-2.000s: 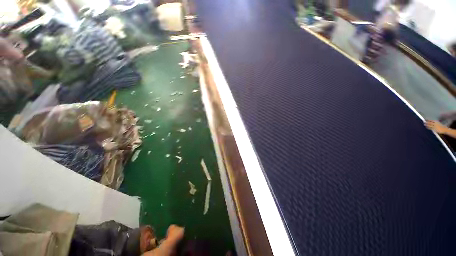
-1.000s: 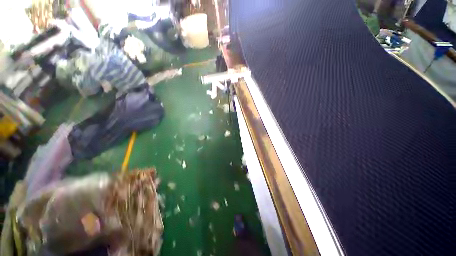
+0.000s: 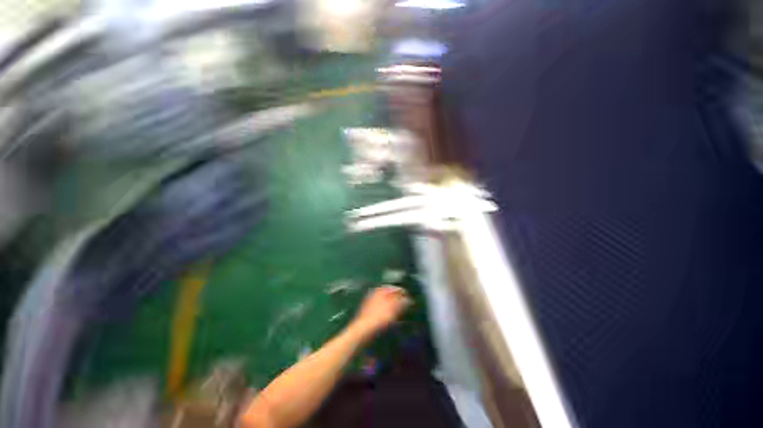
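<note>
Strong motion blur covers the view. Dark navy fabric [image 3: 619, 251] covers the table at the right. White underlay paper [image 3: 520, 334] runs along its near side. A silver-white rail end [image 3: 389, 214] juts out past the table edge. My left hand [image 3: 385, 306] is above the green floor beside the table edge, touching neither fabric nor rail. Its fingers look curled, but blur hides whether it holds anything. My right hand is out of the picture.
The brown table edge [image 3: 485, 326] runs down the middle right. Green floor [image 3: 309, 242] lies to the left, with pale scraps and a yellow line [image 3: 186, 326]. Blurred cloth bundles [image 3: 197, 209] lie at the left. A pale object [image 3: 339, 23] stands at the top.
The view has moved forward along the table, so the rail end appears nearer and lower. My left hand, not visible one second ago, now shows at the lower middle.
</note>
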